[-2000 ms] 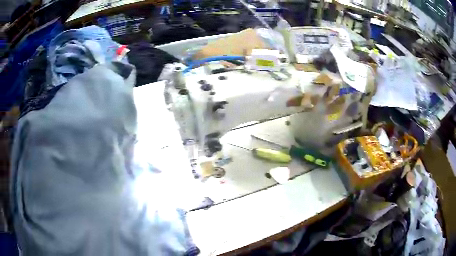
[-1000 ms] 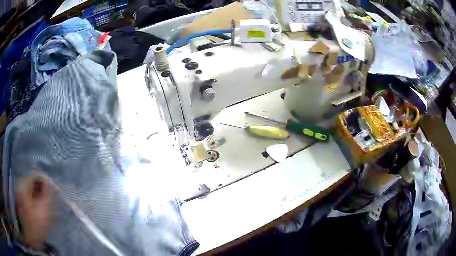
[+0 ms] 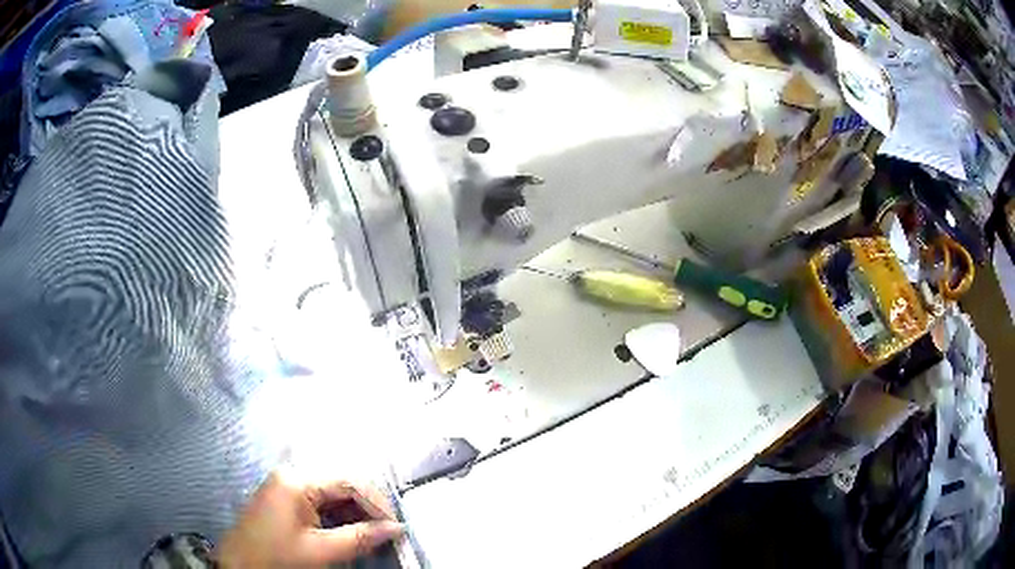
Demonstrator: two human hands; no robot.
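The striped grey-blue garment piece lies in a large soft heap on the left of the white table. My left hand comes in from the lower left, with a dark band at the wrist. Its thumb and finger meet at the garment's right edge, near the table's front, and pinch it. The sewing machine stands to the right of the garment. Its presser foot area has no cloth visible under it. My right hand is not in view.
A yellow screwdriver, a green screwdriver and a white chalk-like piece lie on the machine bed. An orange tool basket stands at the right. Light-blue denim-like cloth is heaped at the back left. A blue hose runs above the machine.
My left hand was absent, then appeared blurred over the garment at the far left; now it is at the garment's right edge. The view has moved closer to the machine.
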